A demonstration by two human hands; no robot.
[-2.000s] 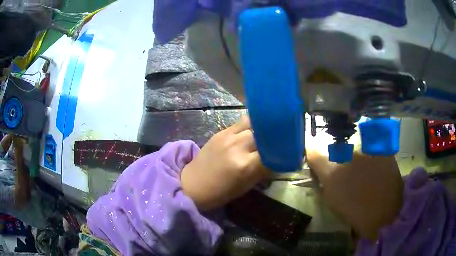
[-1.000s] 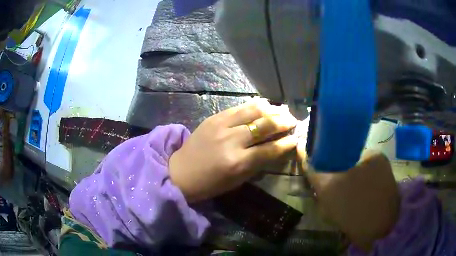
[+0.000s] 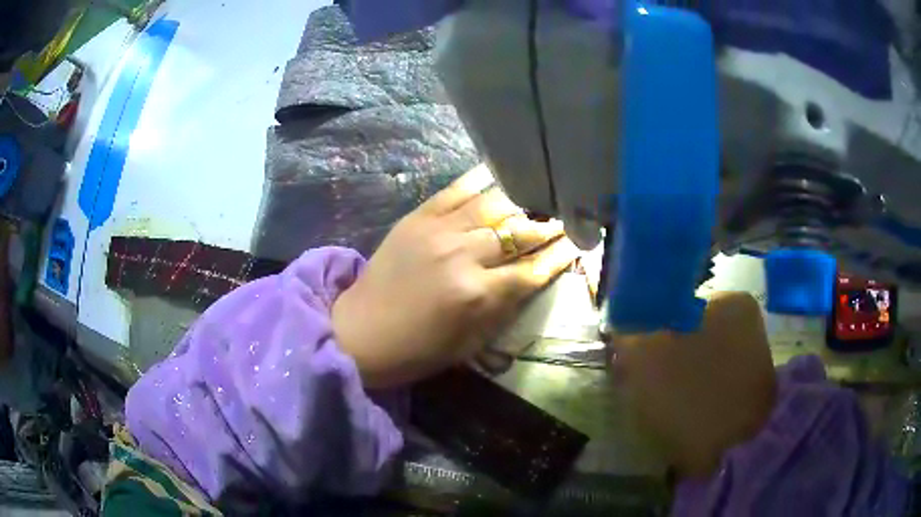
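My left hand point(image 3: 454, 273), with a ring, lies over the machine bed point(image 3: 555, 379), its fingertips in bright light beside the machine head point(image 3: 545, 111). Dark cloth shows at its fingertips; its grip is hidden. My right hand point(image 3: 697, 379) is on the other side, its fingers hidden behind the upright blue bar point(image 3: 669, 172). Grey sewn bands point(image 3: 353, 151) lie in overlapping layers behind my left hand. One dark maroon strip point(image 3: 182, 268) lies left of my sleeve. Another dark maroon strip point(image 3: 505, 429) lies on the bed below my left hand.
A phone with a red screen point(image 3: 861, 311) lies at the right. A blue tension knob point(image 3: 800, 283) hangs beside the blue bar. The white table point(image 3: 202, 131) with blue tape point(image 3: 129, 126) is at the left. A purple cloth point(image 3: 808, 45) is on the machine head at the top.
The view has shifted, moving the blue bar right, then slightly back left. My left fingers now show beside it, and the grey layers have shifted slightly near my left hand.
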